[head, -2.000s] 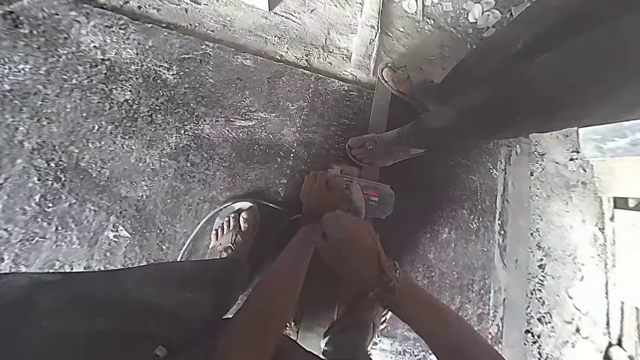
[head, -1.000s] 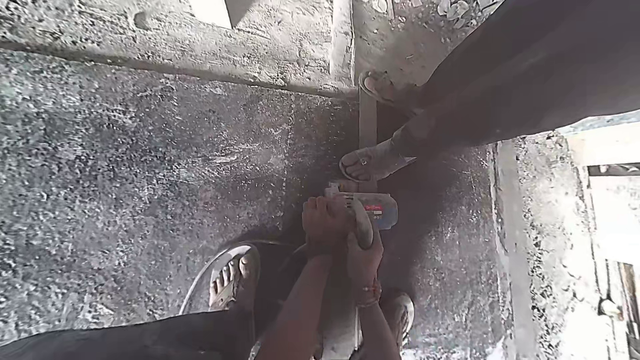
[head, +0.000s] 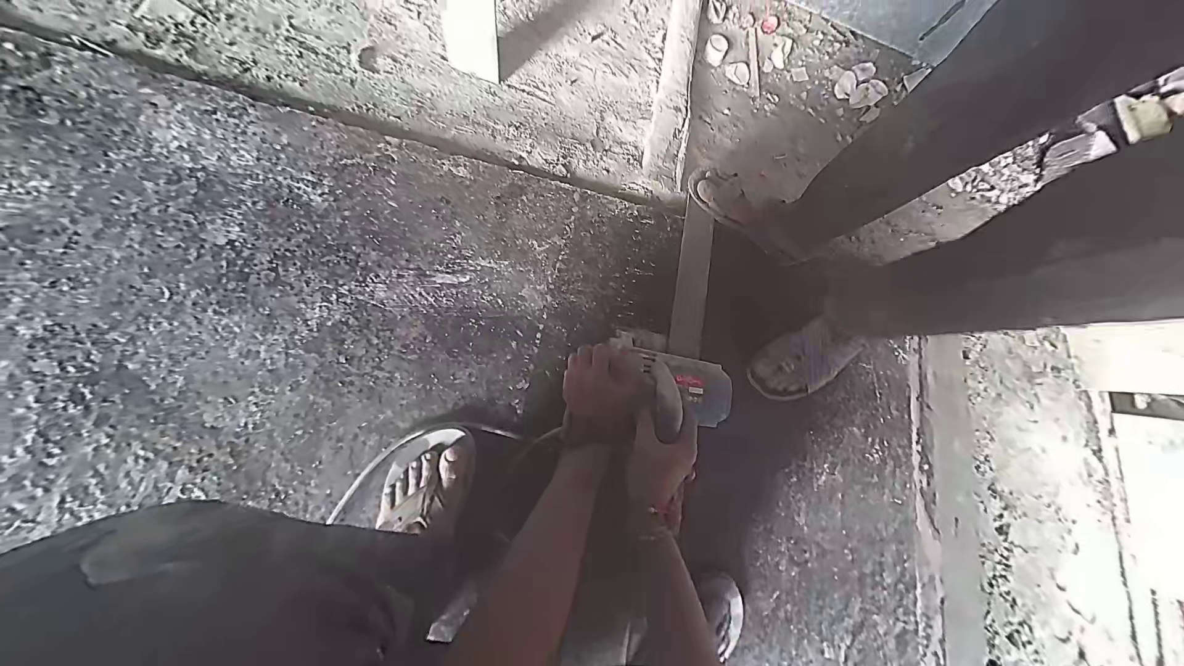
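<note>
Both my hands are on a corded power tool [head: 705, 390], likely a circular saw, with a bluish-grey motor housing that bears writing. My left hand [head: 601, 388] is wrapped around its front part. Behind it, my right hand [head: 663, 453], with a bracelet at the wrist, grips the curved rear handle. The tool sits low over a long narrow wooden board [head: 692, 277] that runs away from me. Its blade is hidden by my hands and the shadow.
A co-worker's sandalled foot [head: 800, 361] stands right of the board, the other foot [head: 731, 199] at its far end. My sandalled foot [head: 421, 490] is at the left. Beyond are a concrete ledge [head: 555, 171], a pale block [head: 472, 37] and rubble [head: 860, 88].
The co-worker's nearer foot, which was at the board just beyond the tool, has moved right, away from the board. Both my hands stay on the tool.
</note>
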